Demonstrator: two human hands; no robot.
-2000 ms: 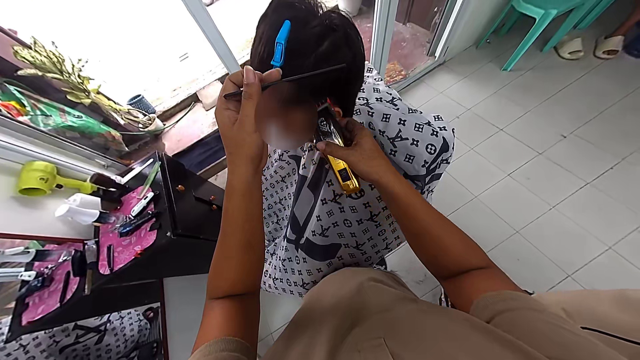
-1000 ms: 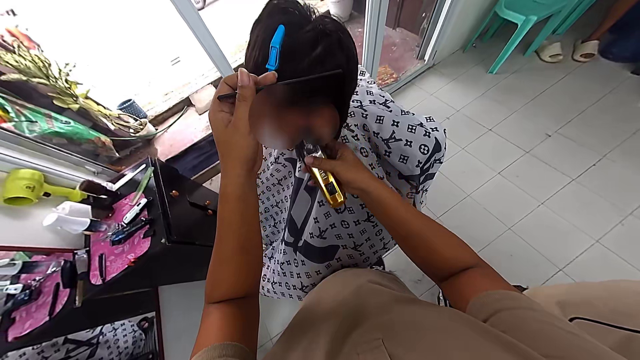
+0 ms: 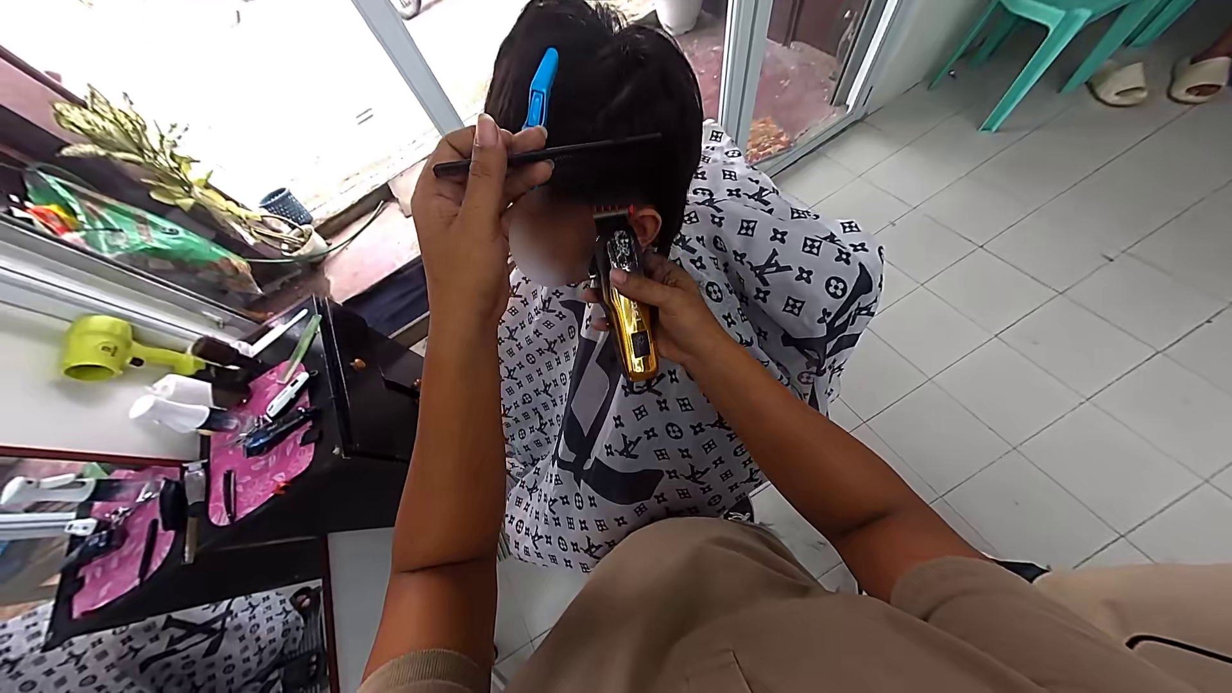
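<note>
A person with dark hair sits before me, wrapped in a white barber's cape with a dark pattern. A blue hair clip holds hair on top of the head. My left hand grips a thin black comb, lying across the hair above the temple. In my right hand is a gold and black hair clipper. Its toothed head touches or nearly touches the hair just in front of the ear.
At the left, a black counter carries a pink mat with clippers and combs, near a yellow-green hair dryer. Glass panels stand behind the seated person. A green plastic chair and another person's slippered feet are at the upper right.
The clipper has moved from the front of the face area back to the hair before the ear. My left hand still holds the comb against the hair.
</note>
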